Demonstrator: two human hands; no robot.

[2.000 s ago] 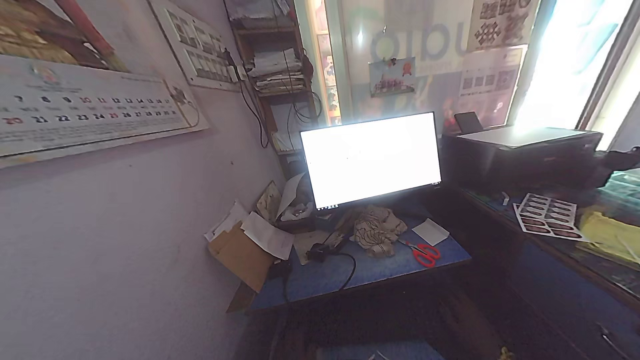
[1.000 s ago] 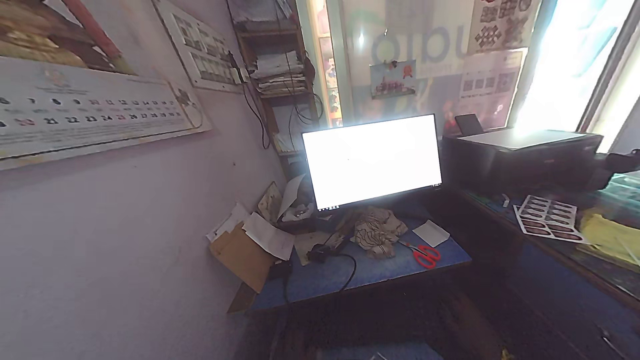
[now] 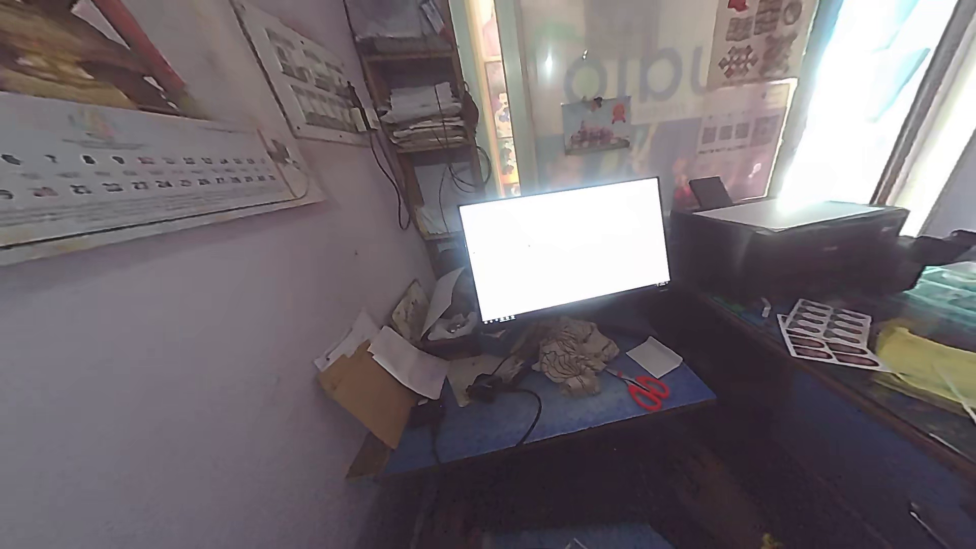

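Deep shadow fills the space below the blue desk point(image 3: 587, 415). A dim, blurred brown shape there seems to be my right hand point(image 3: 713, 469); its fingers and anything in them cannot be made out. I cannot make out my left hand. On the desk, red-handled scissors point(image 3: 648, 392) lie beside a crumpled striped cloth point(image 3: 576, 357) and a white paper square point(image 3: 654, 357). A black cable point(image 3: 538, 408) curves over the desk's front part. Behind these stands a monitor point(image 3: 568, 248) with a bright, mostly white screen.
Cardboard point(image 3: 370, 393) and loose papers point(image 3: 409, 362) lean at the desk's left, by the wall. To the right, a black printer point(image 3: 801, 255) stands on a counter point(image 3: 839, 404) with photo sheets point(image 3: 831, 334) and yellow material point(image 3: 926, 362). Shelves point(image 3: 404, 57) and a calendar point(image 3: 137, 168) are at left.
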